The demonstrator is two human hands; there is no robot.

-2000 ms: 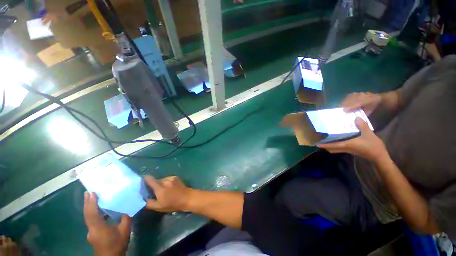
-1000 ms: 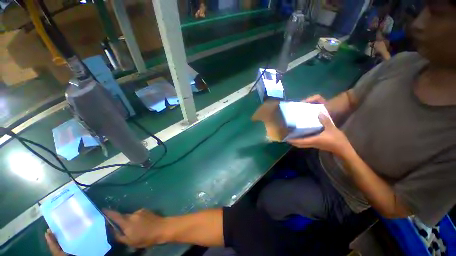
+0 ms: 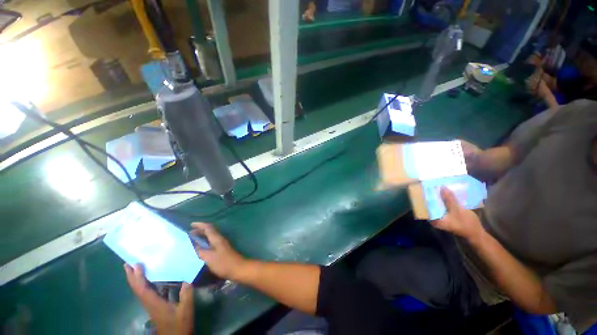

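Observation:
A light blue and white printed carton [image 3: 154, 245] is held tilted above the green bench at the lower left. My left hand [image 3: 163, 304] holds it from below, fingers and thumb at its lower edge; the wrist is cut off by the picture's bottom. My right hand [image 3: 219, 252] is at the carton's right end, its fingertips on a small bluish part there. The carton's underside and far side are hidden, and its face is washed out by glare.
A grey cylindrical tool [image 3: 196, 137] hangs over the pale rail [image 3: 327, 134], with a looping black cable [image 3: 137, 190]. Flattened cartons [image 3: 241, 116] lie on the belt. A seated person [image 3: 556, 209] at right holds blue-white cartons with tan parts [image 3: 432, 160]. A box [image 3: 396, 116] stands beyond.
The view has swung left since one second ago. My left hand shows more fully below the carton. The neighbour's carton, one box shape before, now shows as two parts side by side.

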